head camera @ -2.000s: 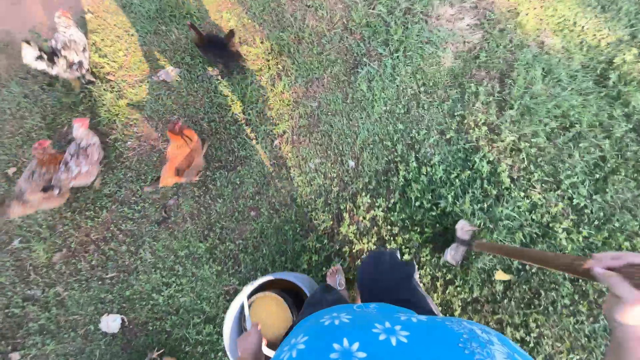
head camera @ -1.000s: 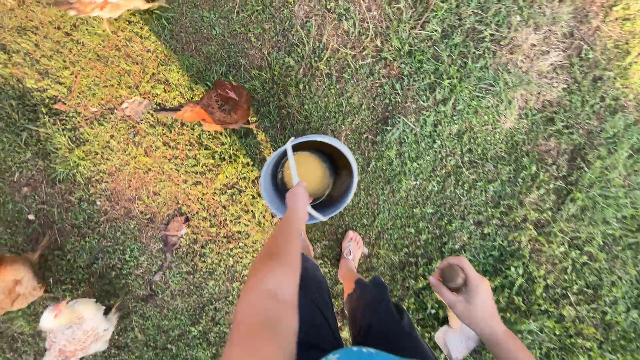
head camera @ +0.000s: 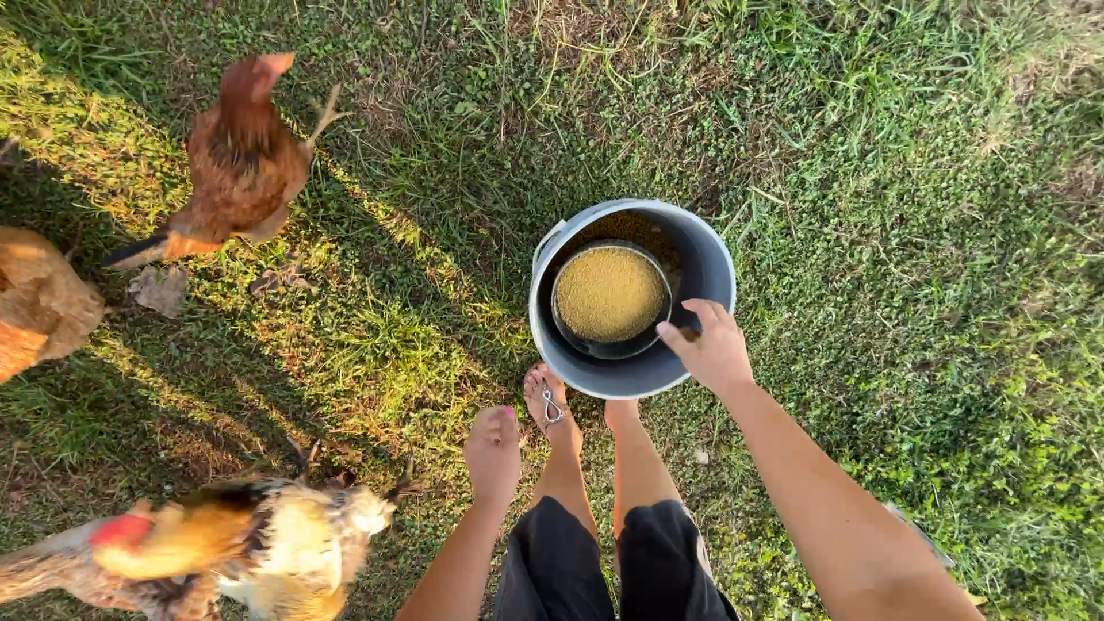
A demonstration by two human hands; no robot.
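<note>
A grey plastic bucket stands on the grass in front of my feet, and a dark round bowl sits inside it. Fine yellowish feed fills the bowl, with darker grains on the bucket floor behind it. My right hand reaches over the bucket's right side, thumb and fingers apart, the thumb near the bowl's rim; it holds nothing that I can see. Left of the bucket, my left hand hangs with its fingers curled, nothing visible in it.
A reddish-brown chicken stands at the upper left, an orange one at the left edge. More chickens crowd the lower left. My sandalled foot is beside the bucket. A pale object lies in the grass at the lower right, partly behind my right arm.
My left hand has let go of the bucket's handle and moved back. My right hand no longer holds the wooden-handled tool and is now over the bucket. The chickens have moved about.
</note>
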